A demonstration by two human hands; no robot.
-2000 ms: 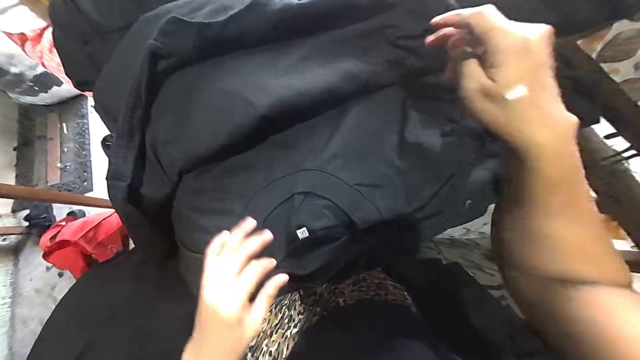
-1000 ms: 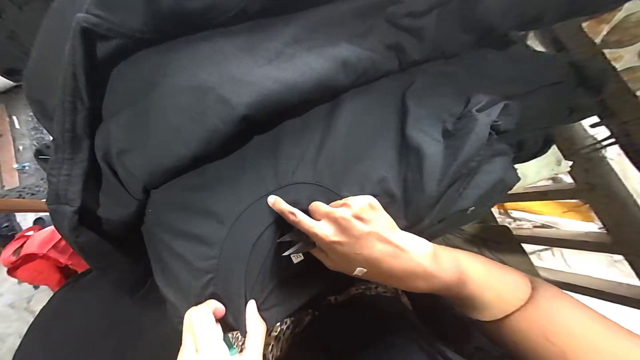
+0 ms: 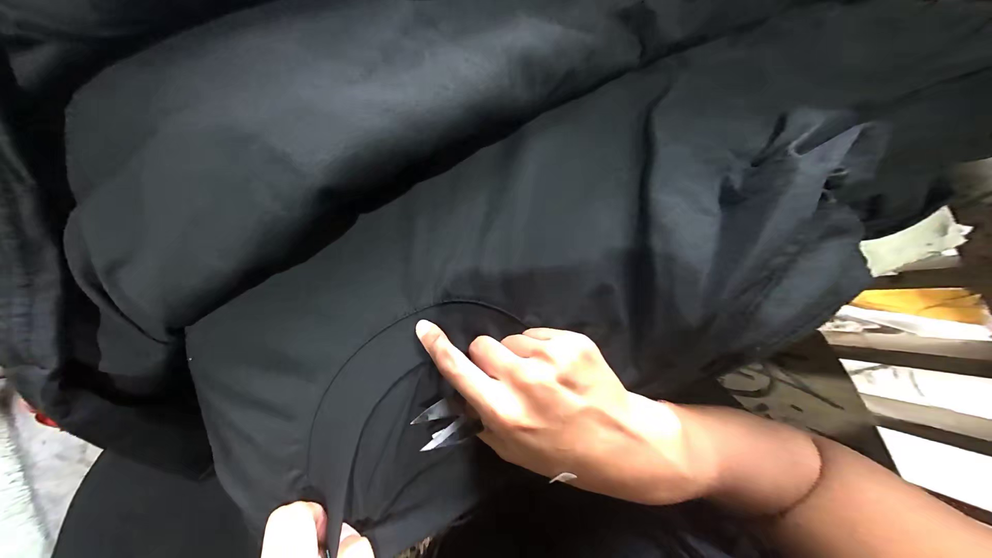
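Note:
A black fabric garment [image 3: 480, 232] lies spread across the view, with a curved seamed band [image 3: 341, 395] near the bottom centre that looks like a neckline. My left hand [image 3: 314, 531], partly cut off by the bottom edge, pinches the lower left end of this band between thumb and fingers. My right hand [image 3: 542, 403] rests over the band's right part, its index finger extended along the curved seam and the other fingers curled. Pale tag-like pieces [image 3: 442, 426] stick out beside the right hand. Whether its curled fingers hold any cloth is hidden.
A thick black fold of cloth [image 3: 310, 132] runs across the upper left. At the right stand slatted bars [image 3: 914, 353] with a pale scrap [image 3: 914, 240] and a yellow piece [image 3: 922, 304] by them. Part of a red item [image 3: 43, 417] shows at the left edge.
My right hand has come from the upper right of the garment down to the curved band. My left hand, raised with spread fingers at first, now pinches the band. The view is closer to the cloth.

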